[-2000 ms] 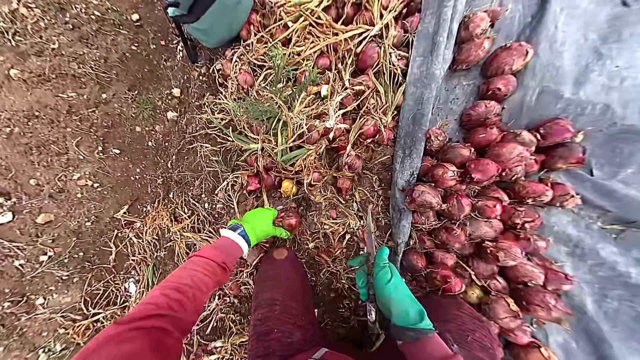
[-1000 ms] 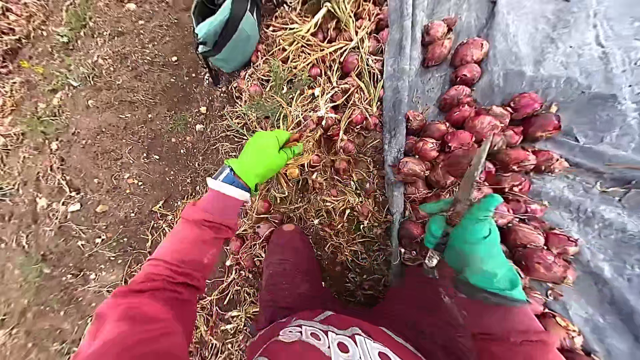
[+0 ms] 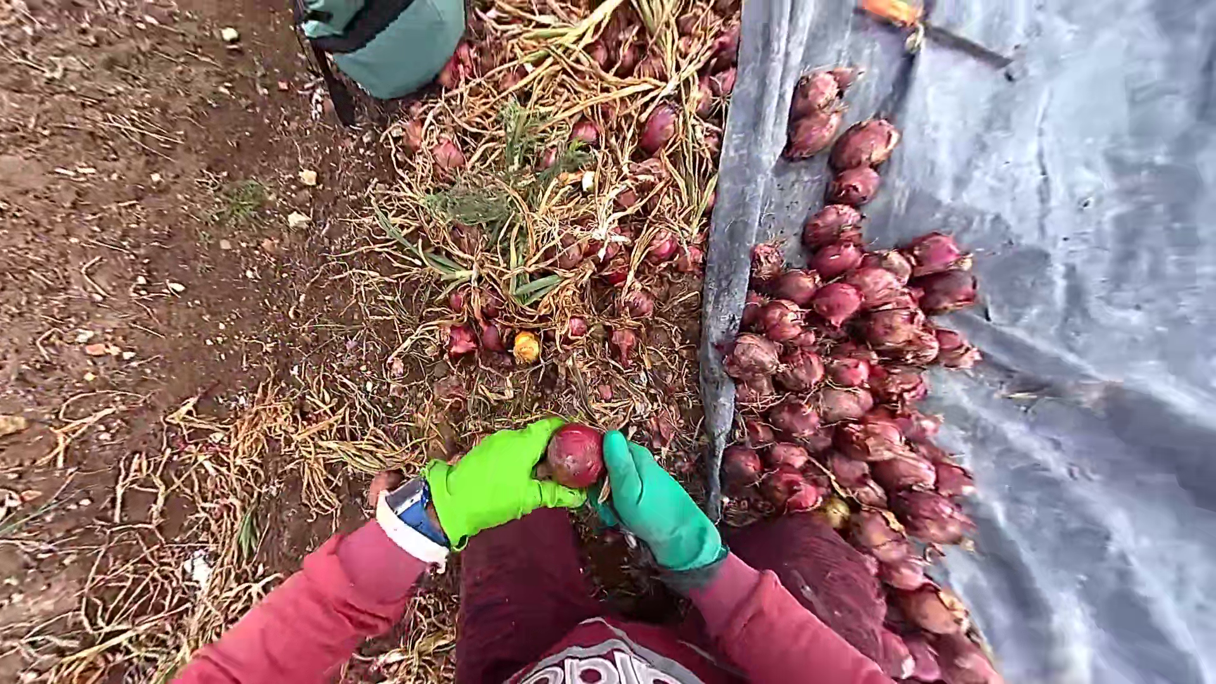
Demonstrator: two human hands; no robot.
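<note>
My left hand [image 3: 499, 480], in a bright green glove, grips a red onion [image 3: 576, 456] between thumb and fingers, above my knees. Close against the onion's right side is my right hand [image 3: 660, 503], in a teal glove with its fingers bent. Whatever the right palm holds is hidden; no blade can be made out. On the grey plastic sheet [image 3: 1073, 285] to the right lies a long heap of red onions [image 3: 845, 399]. Ahead of my hands, more onions with dry tops [image 3: 570, 218] lie on the soil.
A teal and black bag or container [image 3: 394, 47] stands at the top left of the onion tops. The sheet's raised, folded edge [image 3: 736, 218] runs between the soil and the heap. An orange object [image 3: 893, 11] lies at the top of the sheet. Bare soil [image 3: 142, 237] spreads on the left.
My hands, apart a second ago, are now together at the onion. The left has drawn back toward my lap and the right has moved left from the heap. The knife seen earlier is not visible now.
</note>
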